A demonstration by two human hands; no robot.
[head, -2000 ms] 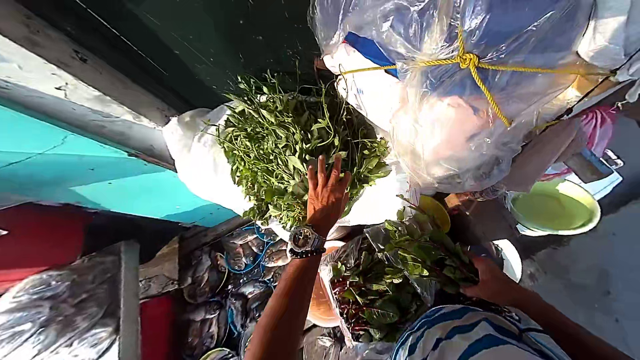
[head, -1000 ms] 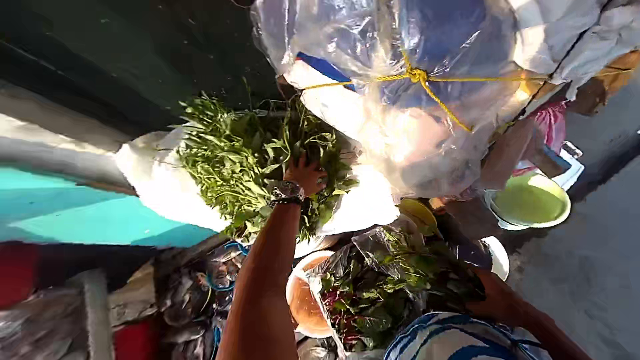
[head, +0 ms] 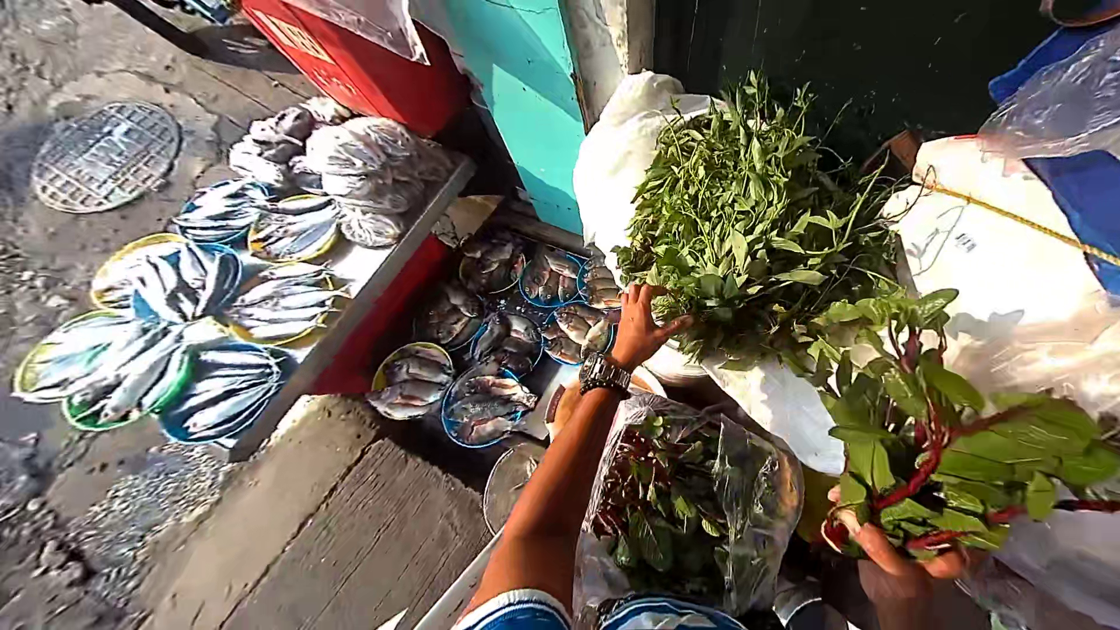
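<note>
My left hand (head: 646,328), a metal-band watch at its wrist, touches the lower left edge of a large heap of green leafy vegetables (head: 744,219) on a white plastic sack (head: 612,166). Its fingers are spread; whether they pinch any leaves I cannot tell. At the lower right, my right hand (head: 901,551) grips a bunch of leafy greens with red stems (head: 927,437). Between my arms stands a clear plastic bag (head: 752,490) with more red-stemmed greens (head: 656,516) inside.
Several plates of fish (head: 490,402) lie low beyond my left forearm. More plates of silvery fish (head: 219,394) and bagged goods (head: 376,166) fill a stand at left, near a red container (head: 367,61). A turquoise panel (head: 534,105) rises behind. A yellow rope (head: 1024,223) crosses a wrapped bundle at right.
The view has swung far to the left. My left hand has moved from on top of the green heap to its edge. My right hand now holds the red-stemmed bunch raised beside the bag.
</note>
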